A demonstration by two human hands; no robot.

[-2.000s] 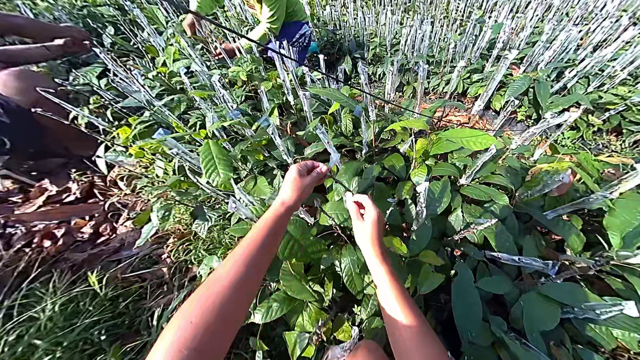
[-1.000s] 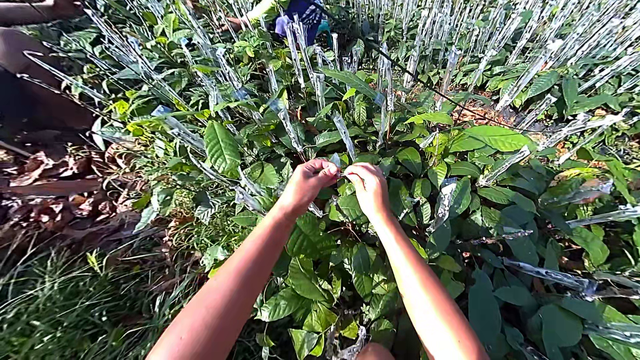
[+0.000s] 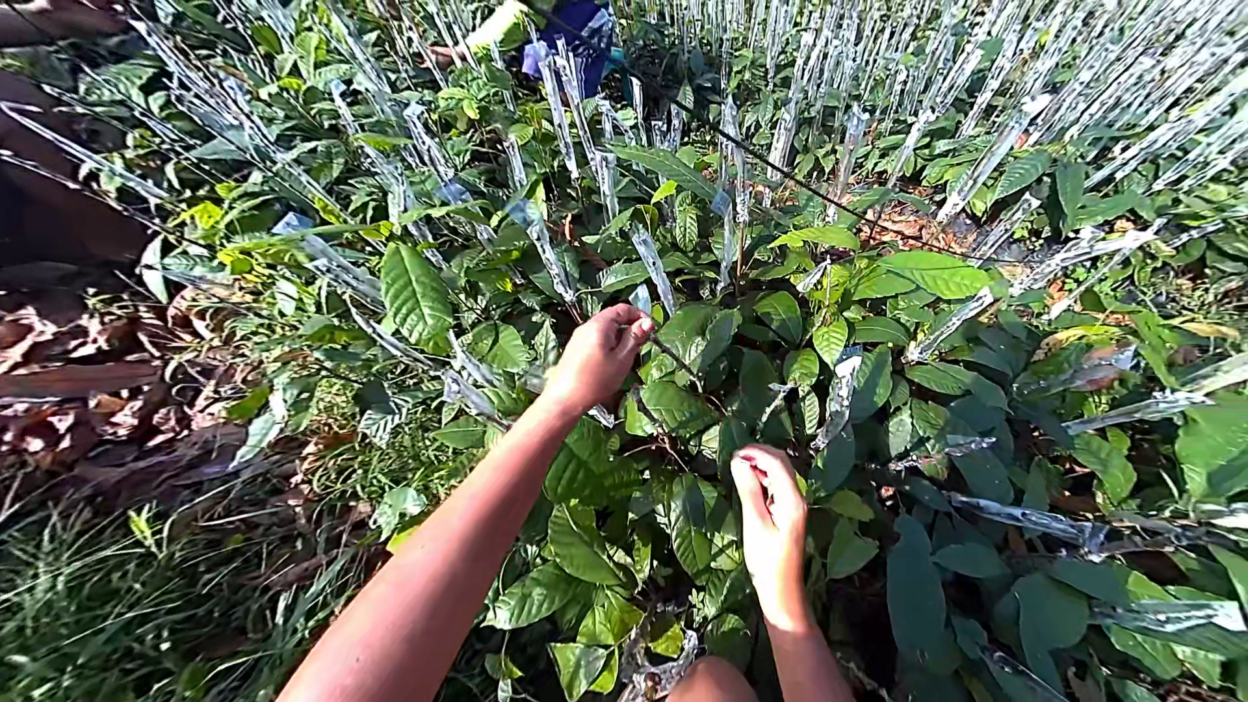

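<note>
My left hand (image 3: 602, 353) pinches the tip of a thin dark seedling stem (image 3: 676, 359) among green leaves, with a small piece of clear film beside its fingertips. Lower and to the right, my right hand (image 3: 770, 485) is curled, thumb close to the fingers; whether it holds something small cannot be told. Between the hands are broad leaves (image 3: 673, 405). Just above my left hand stands a stem wrapped in a clear plastic sleeve (image 3: 655, 270), and another wrapped stem (image 3: 840, 395) rises right of my right hand.
Dense rows of plastic-wrapped seedlings (image 3: 926, 88) fill the back and right. A dark line (image 3: 780, 171) crosses above the plants. Another person (image 3: 570, 44) is at the top, and part of a person (image 3: 58, 185) is at the left edge. Dry leaves (image 3: 78, 390) and grass (image 3: 88, 604) lie lower left.
My hands were together at the stem one second ago. Now my right hand has moved down and toward my body, apart from my left hand, which stays near the stem.
</note>
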